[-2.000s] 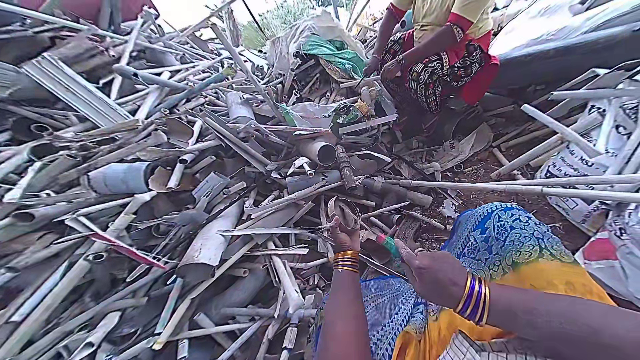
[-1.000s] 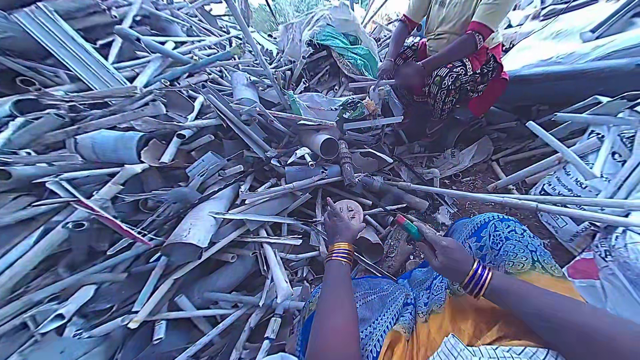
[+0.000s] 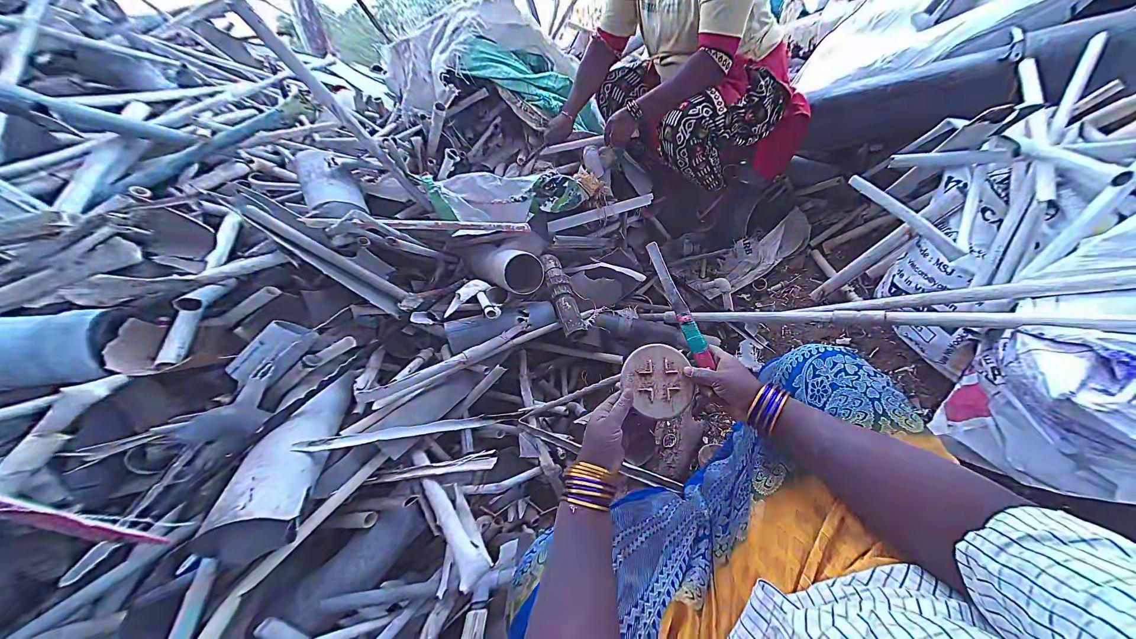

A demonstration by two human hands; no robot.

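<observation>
My left hand (image 3: pixel 607 428) grips the left edge of a round, pale disc (image 3: pixel 658 382) with raised cross-like ribs, probably a plastic pipe cap. My right hand (image 3: pixel 726 382) holds a knife (image 3: pixel 679 306) by its red and green handle, blade pointing up and away, and its fingers also touch the disc's right edge. Below the disc, a worn block or stump (image 3: pixel 676 444) shows between my forearms. Just beyond my hands lie a short dark, rough-surfaced rod (image 3: pixel 563 295) and an open grey pipe end (image 3: pixel 517 271).
Scrap plastic pipes (image 3: pixel 275 461) are heaped at the left and ahead. Another person (image 3: pixel 692 98) squats beyond the heap, hands low among the scrap. Long thin pipes (image 3: pixel 887 317) stretch in from the right, over white sacks (image 3: pixel 1047 399). A large dark pipe (image 3: pixel 914 98) lies behind.
My right hand has come in to touch the disc, and the knife now points up. The disc's ribbed face is turned toward me. The other person still squats in place.
</observation>
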